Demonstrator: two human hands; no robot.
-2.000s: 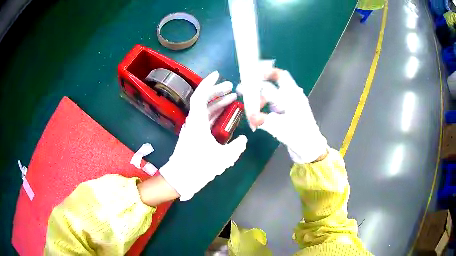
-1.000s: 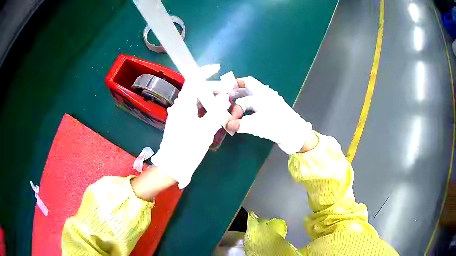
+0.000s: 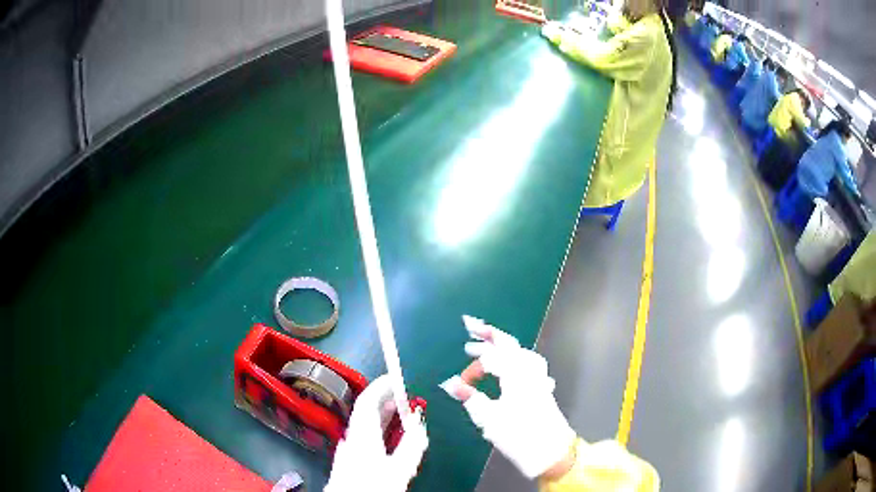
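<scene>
My gloved left hand (image 3: 379,440) is at the bottom centre, beside the front end of the red tape dispenser (image 3: 279,408), closed on the lower end of a long white strip (image 3: 361,202). The strip rises past the top edge of the picture. My gloved right hand (image 3: 514,404) is to its right, fingers apart, with bare skin at one fingertip and small whitish bits at the tips. The dispenser holds a grey tape roll (image 3: 317,382). A loose pale ring (image 3: 307,307) lies behind it.
A red pad (image 3: 158,452) with white tabs is at lower left. A red pad (image 3: 423,60) carrying a dark panel (image 3: 396,43) lies farther up the green bench. A person in a yellow smock (image 3: 634,106) stands at its right edge. More people sit at far right.
The view has tilted up along the line. My hands have separated; the strip, earlier in my right hand, is now in my left. My right hand has moved away to the right.
</scene>
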